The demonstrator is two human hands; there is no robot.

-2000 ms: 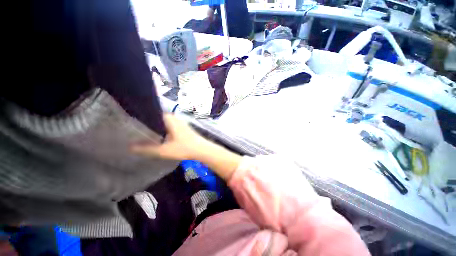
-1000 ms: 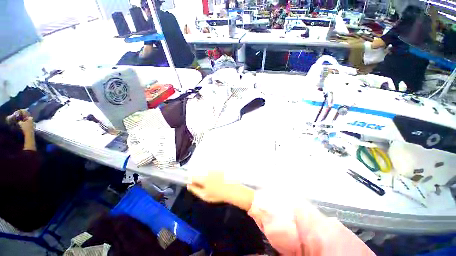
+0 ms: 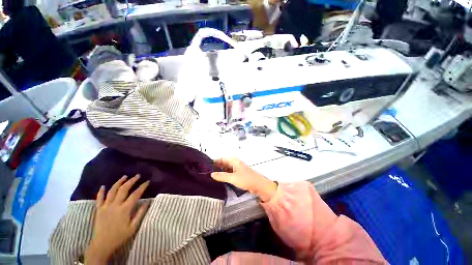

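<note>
A striped cream garment panel (image 3: pixel 173 225) joined to a dark maroon panel (image 3: pixel 155 178) lies across the table's front edge, with more striped cloth (image 3: pixel 150 111) behind it. My left hand (image 3: pixel 118 212) lies flat on the garment, fingers spread across the striped and maroon parts. My right hand (image 3: pixel 239 178) pinches the maroon panel's right edge between thumb and fingers. The needle and presser foot area (image 3: pixel 239 129) of the white sewing machine (image 3: pixel 277 106) is behind my right hand, with no cloth seen under the foot.
Black thread snips (image 3: pixel 293 153) lie right of my right hand. Green and yellow loop handles (image 3: pixel 294 126) are under the machine arm. A white lamp (image 3: pixel 199 57) stands left of the head. A blue cover (image 3: pixel 403 212) is below the table at right. A red item (image 3: pixel 20 137) is at far left.
The view has swung right. The garment now lies spread in front of me. My left hand has come into view on it, and my right hand has taken hold of the maroon edge.
</note>
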